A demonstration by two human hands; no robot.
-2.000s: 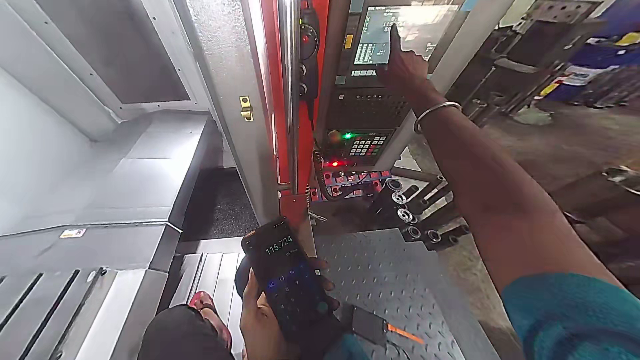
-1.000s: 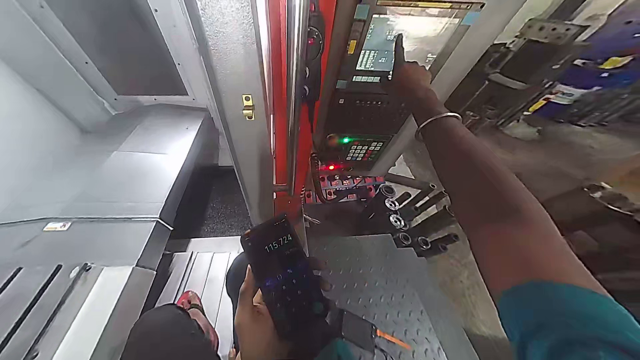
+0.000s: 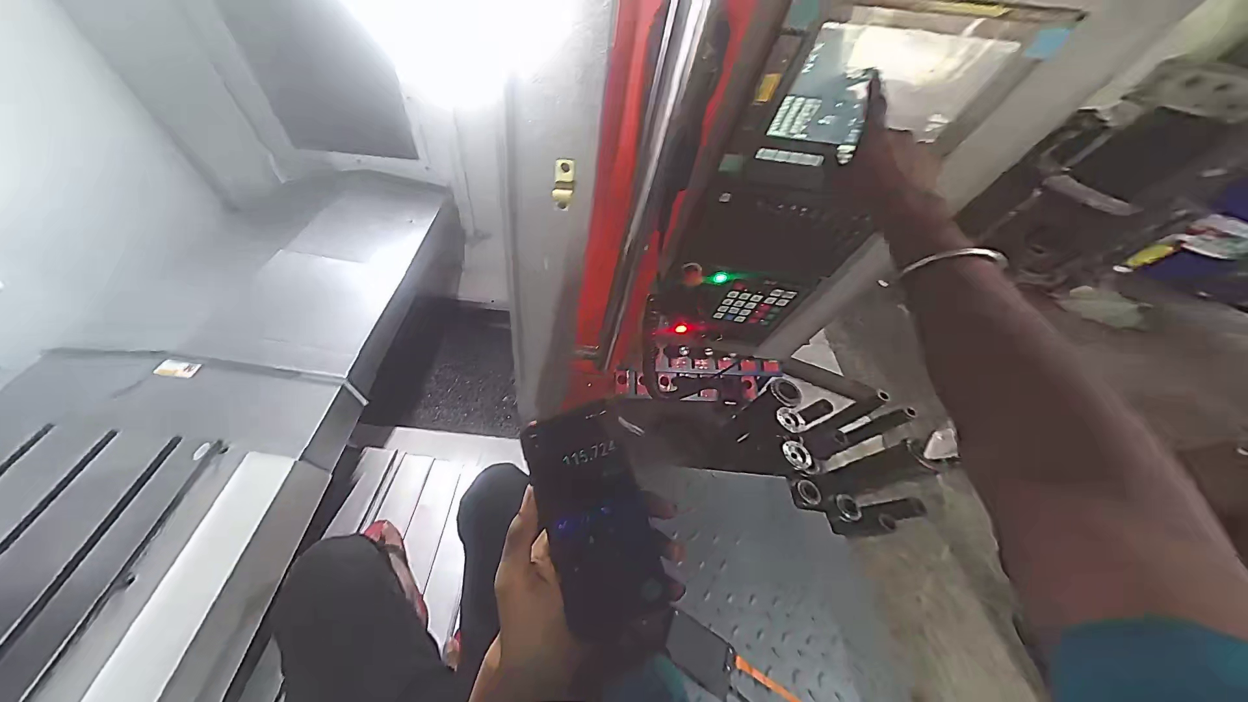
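My left hand (image 3: 531,585) is wrapped around a dark smartphone (image 3: 604,536), whose lit screen shows a number and calculator keys. My right hand (image 3: 897,166), with a metal bangle at the wrist, reaches up to the machine's control screen (image 3: 829,88). One finger points at or touches the screen; contact cannot be told. Nothing is seen in that hand, though its folded fingers are blurred. Below the screen sits a keypad (image 3: 754,304) with a green light and a red light beside it.
A slotted machine table (image 3: 88,507) lies at the left, beside grey sheet-metal covers (image 3: 283,263). A grey door edge (image 3: 551,234) stands upright at centre. Several cylindrical tool holders (image 3: 795,453) stick out below the panel. A tread plate (image 3: 780,565) lies under a dark object with an orange strip.
The view has shifted somewhat. My left hand still holds the smartphone, and my right hand stays at the control screen with its finger at a slightly lower spot on it.
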